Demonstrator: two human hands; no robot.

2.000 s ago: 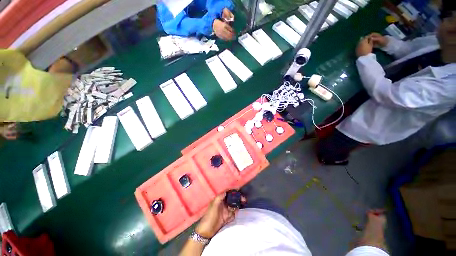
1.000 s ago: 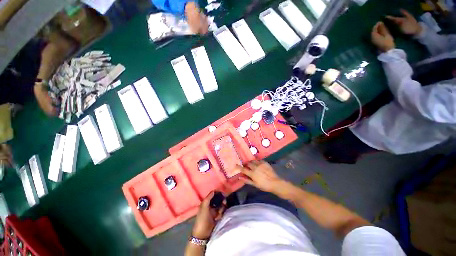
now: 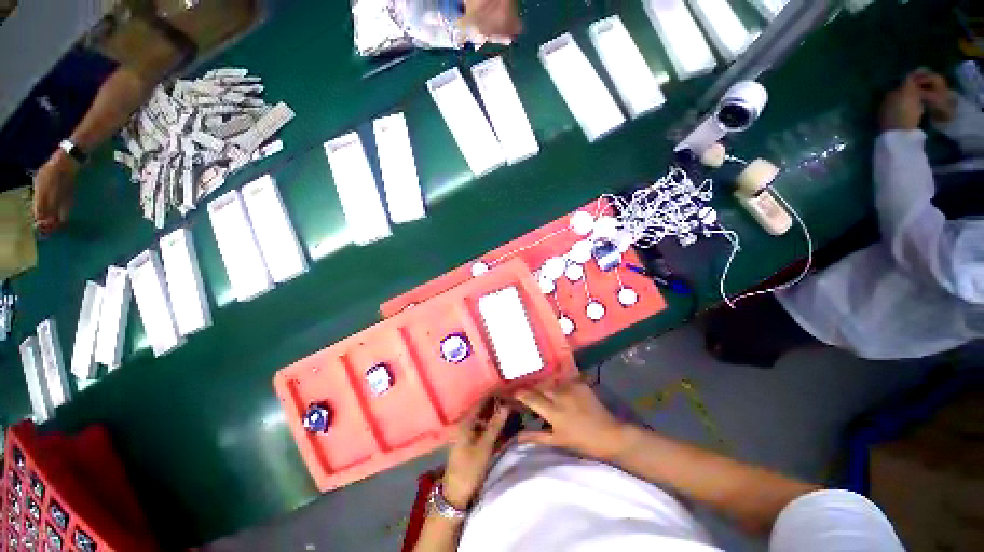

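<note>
The red-orange compartment tray [image 3: 351,472] lies in front of me. Three of its wells each hold a smartwatch body: left [image 3: 316,418], middle [image 3: 378,377] and right [image 3: 455,347]. A white pad [image 3: 511,332] lies in its end compartment. My left hand [image 3: 473,444] is at the tray's near edge, closed around a dark smartwatch body [image 3: 507,423] mostly hidden by fingers. My right hand [image 3: 574,416] is beside it, its fingertips at the watch body; whether they grip it is hidden.
A second tray [image 3: 637,313] behind holds white charging pucks [image 3: 595,311] and another watch. Tangled white cables [image 3: 669,205], a camera [image 3: 739,108] and a power strip [image 3: 768,211] are at right. Long white boxes [image 3: 356,189] line the bench. A red turnover tray [image 3: 76,474] stands left. Other people work opposite and right.
My right hand came in over the white pad from out of view, then moved back to my left hand at the watch body. The pad shows white again. The view has shifted.
</note>
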